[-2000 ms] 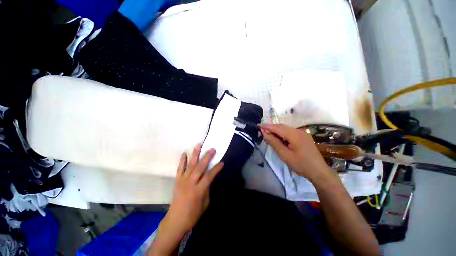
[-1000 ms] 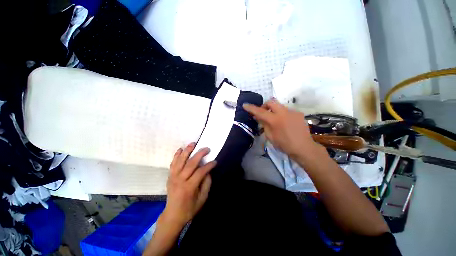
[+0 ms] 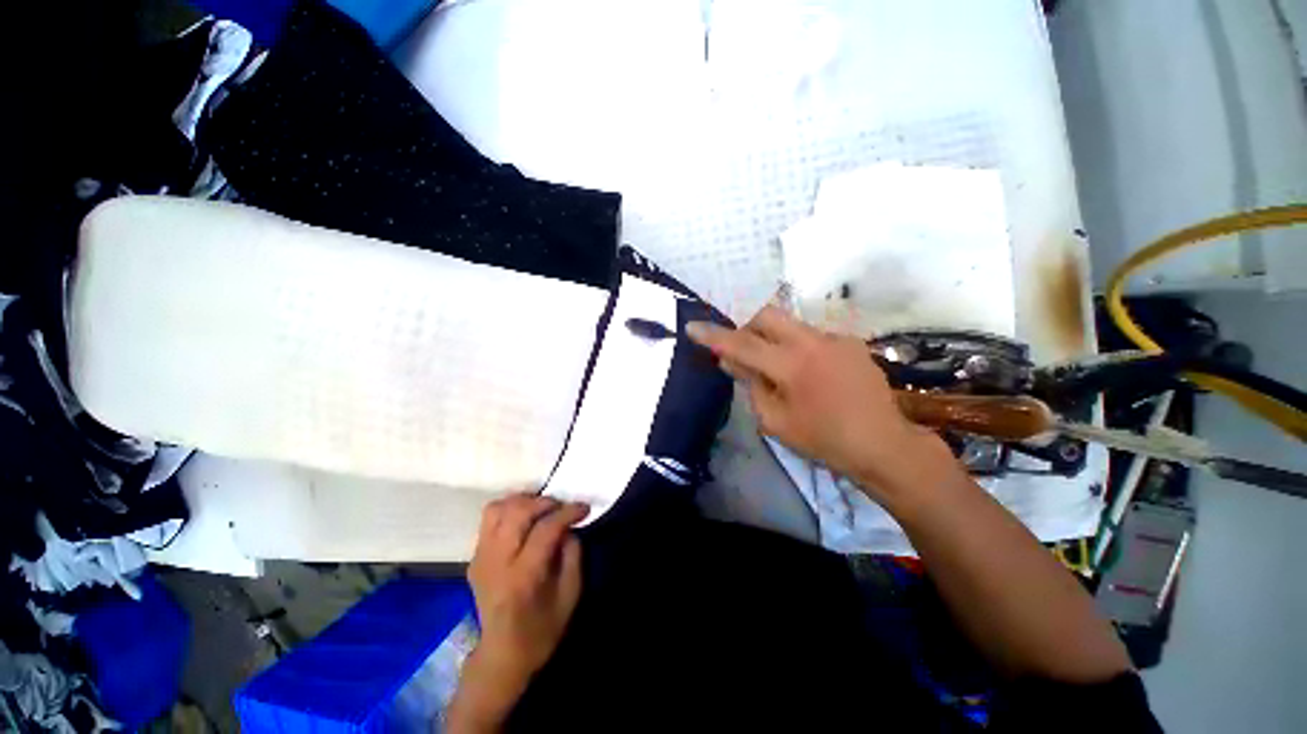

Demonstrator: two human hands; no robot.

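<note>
A black garment piece with a white band (image 3: 609,409) lies across the right part of the off-white sleeve board (image 3: 330,344). Its plain black section (image 3: 695,394) is right of the band, crossed low down by thin white lines. My right hand (image 3: 817,387) holds a slim tool; its dark tip (image 3: 652,330) lies on the band's upper part, and its handle is hidden by my fingers. My left hand (image 3: 530,566) has its bent fingers together on the band's near end, gripping the edge; the thumb is hidden.
The steam iron (image 3: 975,413) rests on a white cloth (image 3: 917,251) at right, its hose running right. Black speckled cloth (image 3: 416,172) lies behind the board. Tangled black-and-white pieces are at left. A blue crate (image 3: 344,667) is below. The white table (image 3: 573,86) has a scorched right edge.
My left hand has slid down to the band's near end, fingers drawn in. The band has shifted slightly and its far end looks turned. The tool's tip has moved from the black section onto the band.
</note>
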